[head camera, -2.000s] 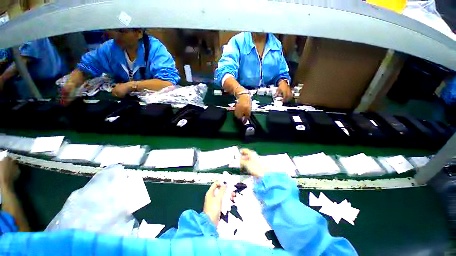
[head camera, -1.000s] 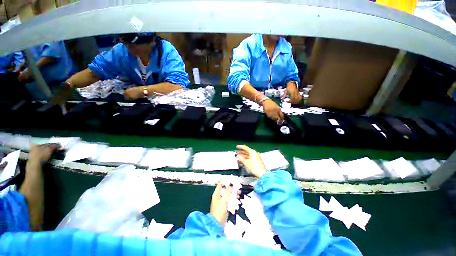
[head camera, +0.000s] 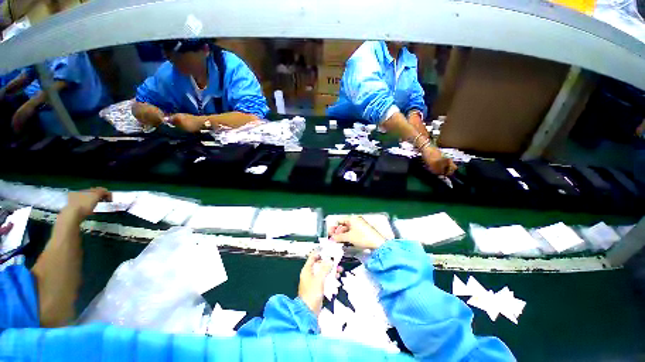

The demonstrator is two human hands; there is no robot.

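Observation:
My left hand (head camera: 312,280) holds a small bunch of white slips (head camera: 330,263) above the near green surface. My right hand (head camera: 356,232) is beside it, its fingertips pinched together at the top of the bunch. Whether they grip a slip of their own is too small to tell. A loose pile of white slips (head camera: 361,307) lies below my hands. Flat white booklets in clear bags (head camera: 288,222) lie in a row on the belt just beyond, one partly behind my right hand.
A crumpled clear bag (head camera: 145,286) with a white sheet lies at left. More slips (head camera: 489,298) lie at right. A worker's arm (head camera: 60,261) reaches the belt at left. A pale rail (head camera: 495,262) edges the belt. Black boxes (head camera: 308,167) and two workers are opposite, under an overhead shelf (head camera: 297,20).
My right hand has come back from the belt to the slips in my left hand. The bagged booklets and black boxes have shifted right. The worker's hand at left has moved right along the belt.

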